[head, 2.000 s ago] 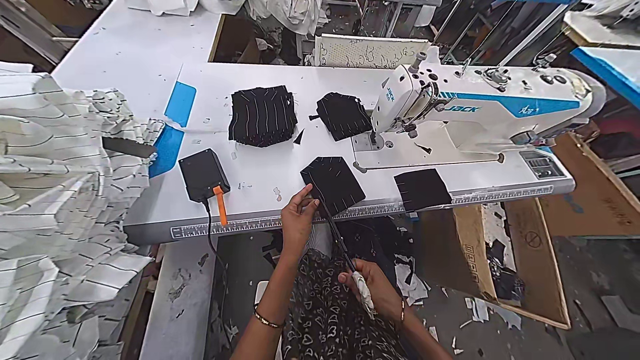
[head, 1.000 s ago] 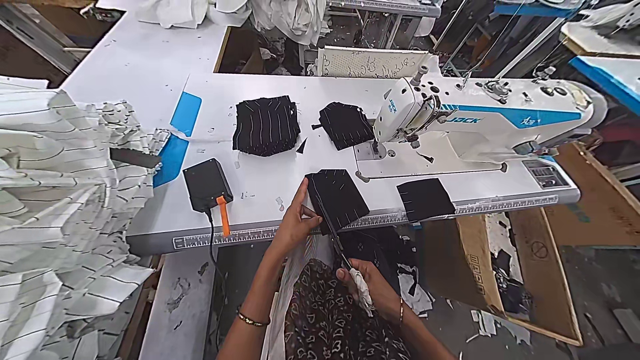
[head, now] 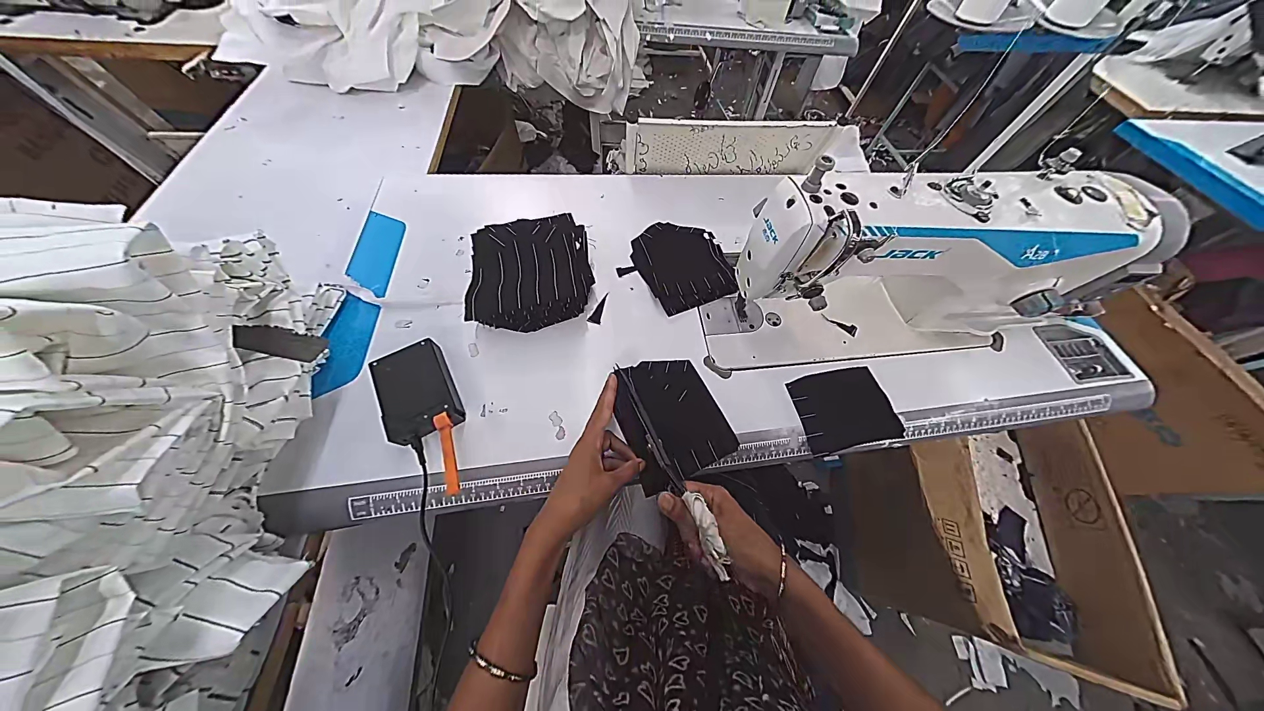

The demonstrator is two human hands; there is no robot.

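Near the front edge of the sewing table lies a black striped fabric piece point(head: 696, 415). My left hand point(head: 597, 469) is at its left edge, index finger stretched along it and the other fingers bent; whether it pinches the cloth is unclear. In my right hand point(head: 726, 533) is a pair of scissors point(head: 660, 444) with white cloth wrapped on the handle, the blades lying over the fabric's left side. Behind are a stack of black striped pieces point(head: 530, 272) and a smaller stack point(head: 683, 267). Another black piece point(head: 845, 410) lies to the right.
A white Jack sewing machine point(head: 948, 257) stands at right on the table. A black box point(head: 415, 390) with an orange strip and a cable sits left of my hands. White striped fabric point(head: 109, 415) is heaped at far left. An open cardboard box point(head: 1096, 553) stands below right.
My left index finger now points up along the fabric's left edge, where the hand was more bent over that edge two seconds ago. The scissors remain in my right hand.
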